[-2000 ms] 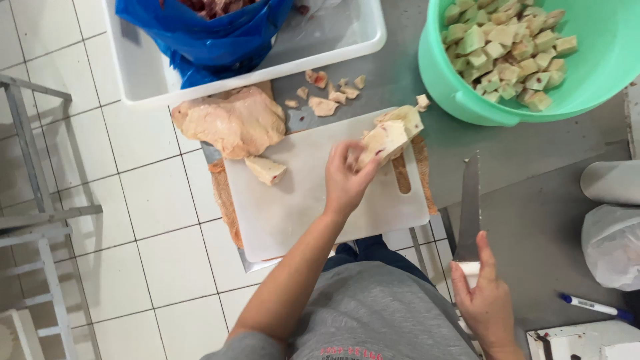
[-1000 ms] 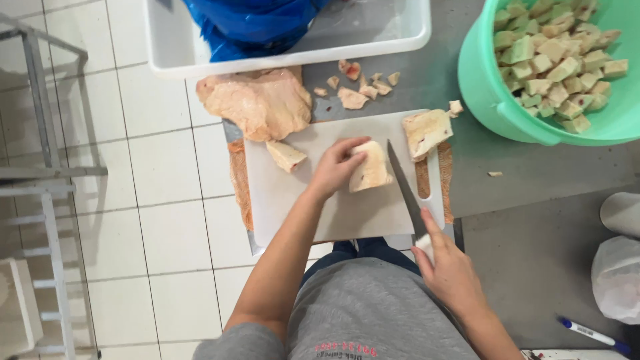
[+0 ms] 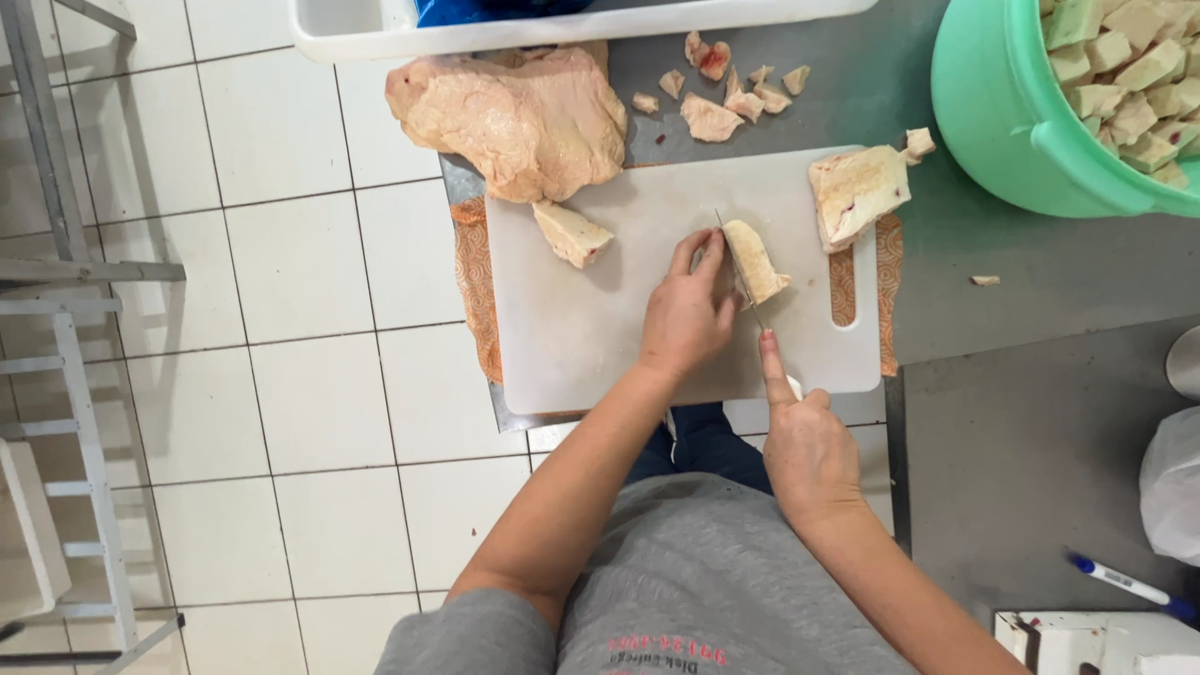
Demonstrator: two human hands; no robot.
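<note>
My right hand (image 3: 812, 441) grips the white handle of a kitchen knife (image 3: 747, 286), its index finger laid along the blade's spine. The blade stands on edge along the left side of a pale slab of fat or meat (image 3: 753, 262) on the white cutting board (image 3: 572, 347). My left hand (image 3: 689, 305) is just left of the blade, fingertips down; whether it holds a piece there is hidden. A thicker pale chunk (image 3: 858, 194) lies at the board's upper right, by the handle slot. A smaller wedge (image 3: 572, 232) lies at its upper left.
A large raw pale piece (image 3: 516, 117) lies behind the board, beside small scraps (image 3: 710, 117). A green tub (image 3: 994, 122) of cubes stands at upper right, a white tray (image 3: 600, 33) with blue plastic at the top. An orange patterned cloth (image 3: 476, 291) lies under the board. A marker (image 3: 1130, 583) lies lower right.
Two seconds ago the knife was off to the right and my left hand was on the chunks by the slot. The knife has moved left to the slab, which now lies mid-board, apart from the thicker chunk.
</note>
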